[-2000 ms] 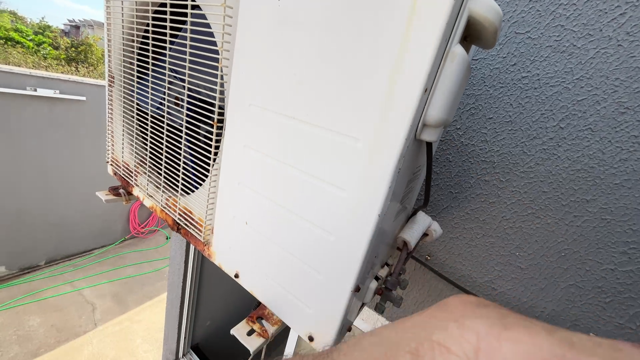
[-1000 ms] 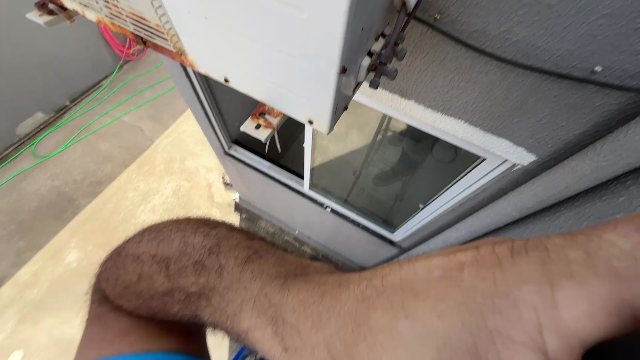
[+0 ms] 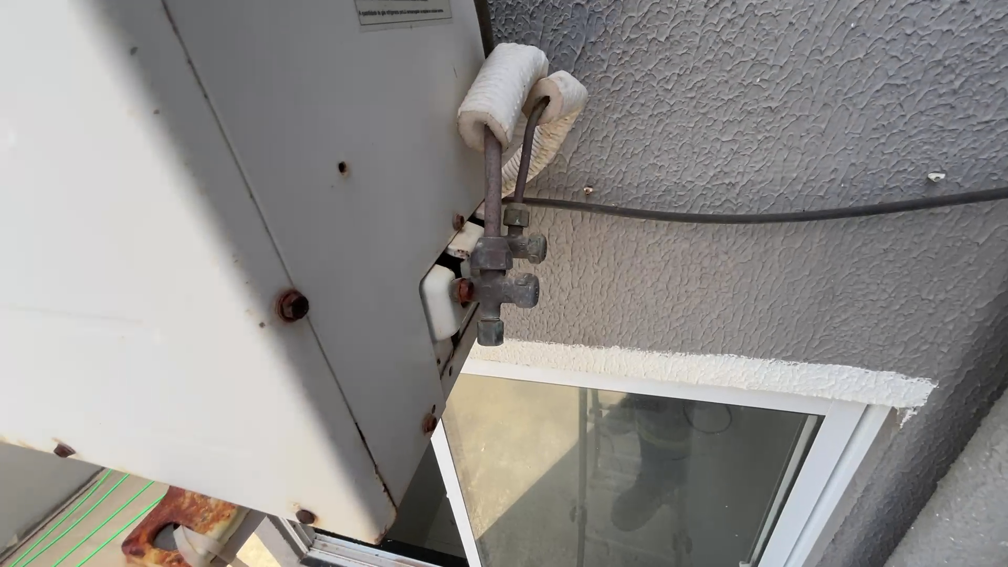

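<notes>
Neither of my hands shows in the head view now. The white metal casing of an air-conditioner outdoor unit point(image 3: 189, 260) fills the left side, with rusty screws such as the one at its edge point(image 3: 292, 305). At its side stand brass-type service valves point(image 3: 492, 287) with capped ends, joined to two bare refrigerant pipes point(image 3: 493, 181). White foam pipe insulation point(image 3: 504, 90) covers the pipes above. A dark cable point(image 3: 709, 214) runs from behind the valves to the right along the wall.
A rusted support bracket point(image 3: 185, 524) juts out under the unit. The textured grey wall point(image 3: 748, 118) rises behind. Below is a sliding window point(image 3: 630, 465) in a white frame, with reflections in its glass. Green lines point(image 3: 94, 516) cross the ground at lower left.
The view has moved in close to the unit's valve side. The forearm and bent leg seen across the lower part a second ago are out of view.
</notes>
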